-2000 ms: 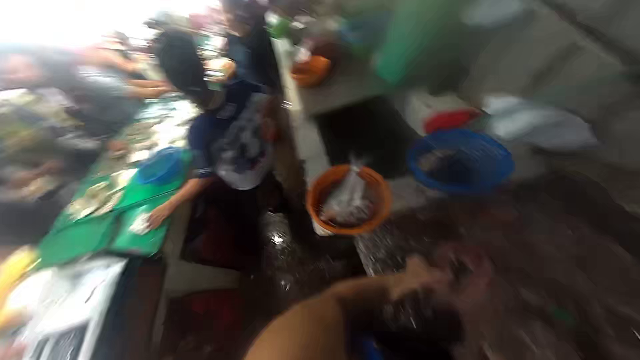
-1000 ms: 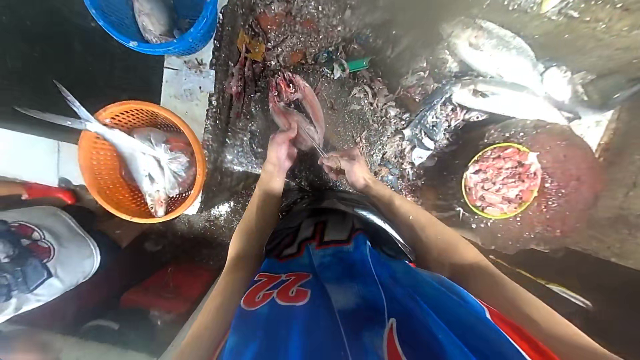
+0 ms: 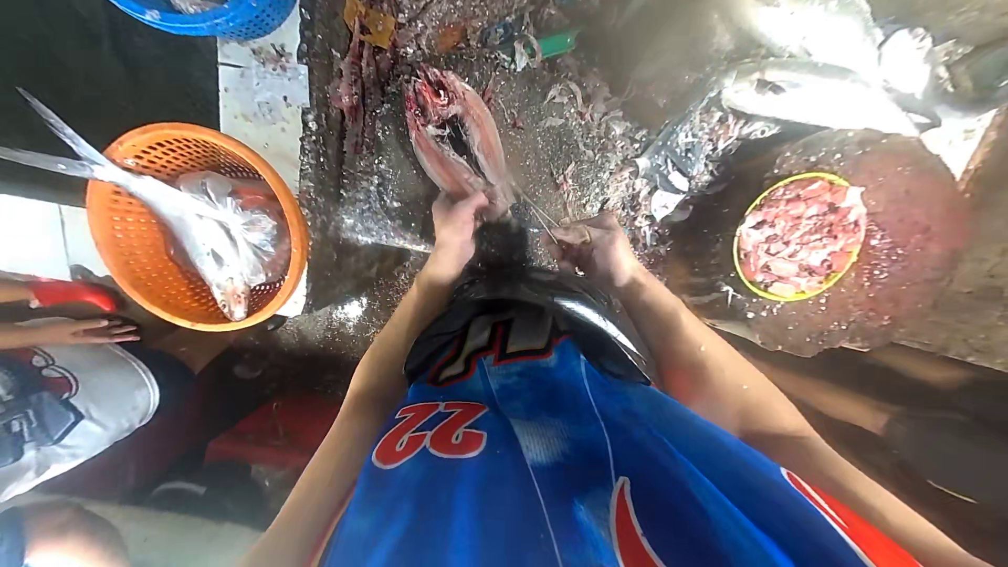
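Note:
A fish split open [image 3: 465, 138], its red inside showing, lies on the wet, scale-strewn work surface in front of my body. My left hand [image 3: 458, 232] grips its near end, fingers closed around it. Just right of that end is my right hand [image 3: 594, 244], closed on the handle of a thin knife [image 3: 538, 211] whose narrow blade points up and left, close to the fish. The handle is mostly hidden by my fingers.
An orange basket [image 3: 295, 228] with a whole fish [image 3: 177, 205] stands left, a blue basket [image 3: 252, 20] above it. At right are a yellow-rimmed bowl of cut pieces [image 3: 802, 236] and whole fish [image 3: 819, 94]. Another person's hand [image 3: 87, 331] shows at far left.
The view has swung down from the aisle to the work surface. Since one second ago, both hands have stayed at the fish, which lies more straight ahead of me.

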